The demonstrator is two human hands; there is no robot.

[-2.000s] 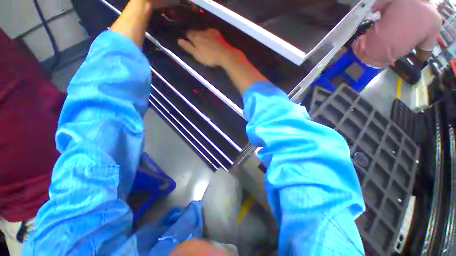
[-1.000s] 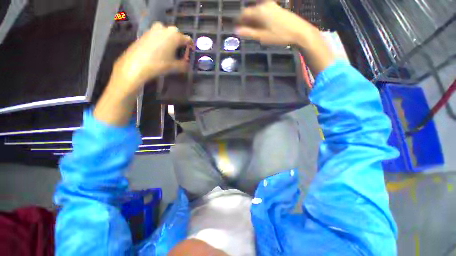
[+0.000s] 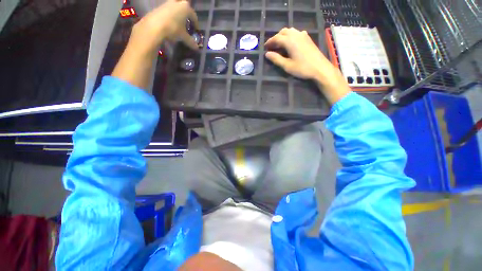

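A dark compartment tray (image 3: pixel 240 108) lies in front of me. Bright round watch units sit in its cells, including one (image 3: pixel 217 42) at upper left of centre and another (image 3: pixel 244 66) below right. A darker unit (image 3: pixel 216 65) and a small one (image 3: pixel 187 64) lie in the same lower row. My left hand (image 3: pixel 170 24) is over the tray's left columns, fingers curled round small dark round pieces; whether it grips one is unclear. My right hand (image 3: pixel 298 53) rests over cells right of the units, thumb and fingers apart, with nothing visible between them.
Black rack shelves with white edges (image 3: pixel 47 111) stand at left, with a red digital readout (image 3: pixel 127 12). A white hole tray (image 3: pixel 362 53) lies right of the dark tray. A wire rack (image 3: pixel 423 42) and a blue bin (image 3: pixel 438 143) are at right. Another blue bin (image 3: pixel 158 211) is lower left.
The view has turned from the rack to the tray. Since one second ago, my right hand has come lower, and a small unit now shows in the lower row's left cell.
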